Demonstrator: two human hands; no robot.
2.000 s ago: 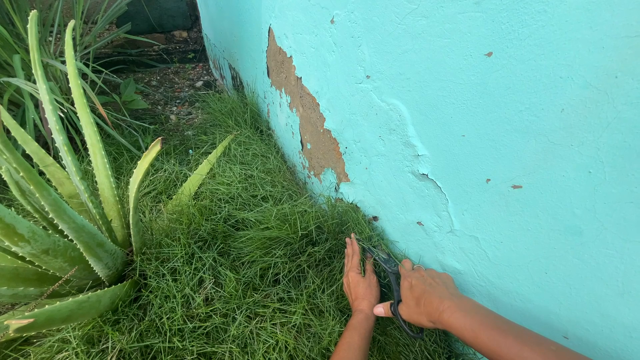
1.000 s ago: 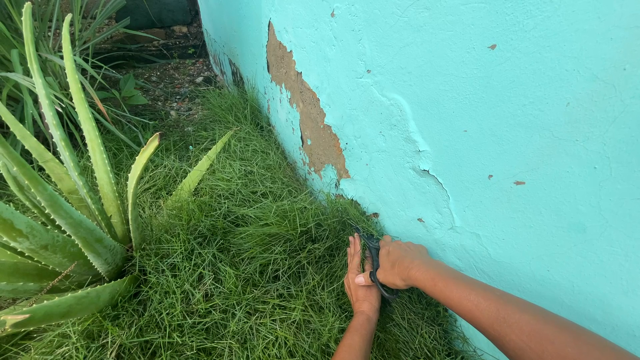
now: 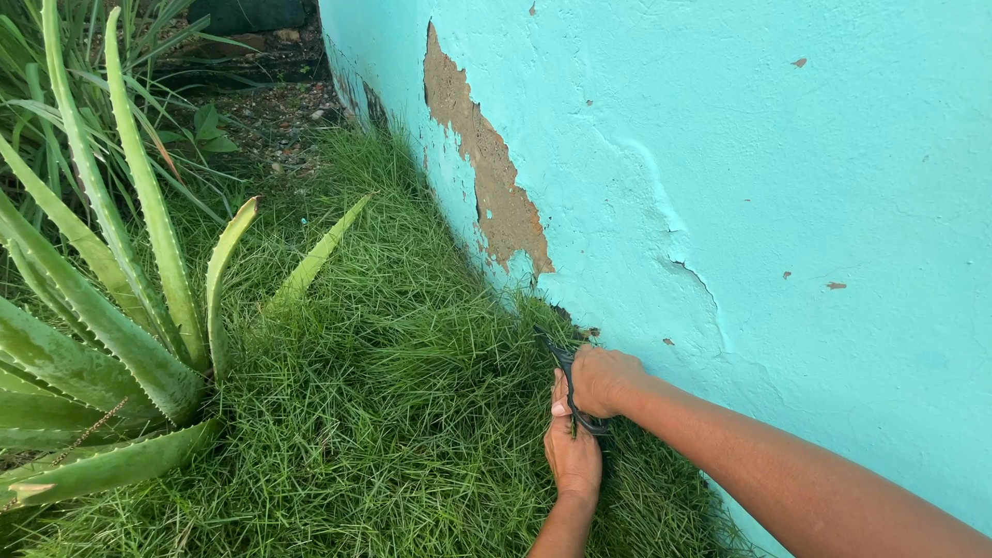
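Observation:
My right hand (image 3: pixel 608 380) is closed around the dark handles of a pair of scissors (image 3: pixel 567 370), close against the turquoise wall. The blades point up and left into long green grass (image 3: pixel 434 372) at the wall's foot, and their tips are hidden among the blades of grass. Just below, my left hand (image 3: pixel 572 453) lies in the grass beside the scissors' handles, its fingers pointing up the picture. Whether grass is held in the left hand cannot be made out, as the scissors and right hand partly cover its fingers.
The painted wall (image 3: pixel 775 194) fills the right side, with a bare, peeled patch (image 3: pixel 492 174) near its base. A large aloe plant (image 3: pixel 132 349) with toothed leaves stands at the left. Behind it are strappy leaves and gravelly soil (image 3: pixel 279 124).
The scissors were spread wide two seconds ago and their handles are nearer together now. The right hand has moved slightly up and left along the wall's foot.

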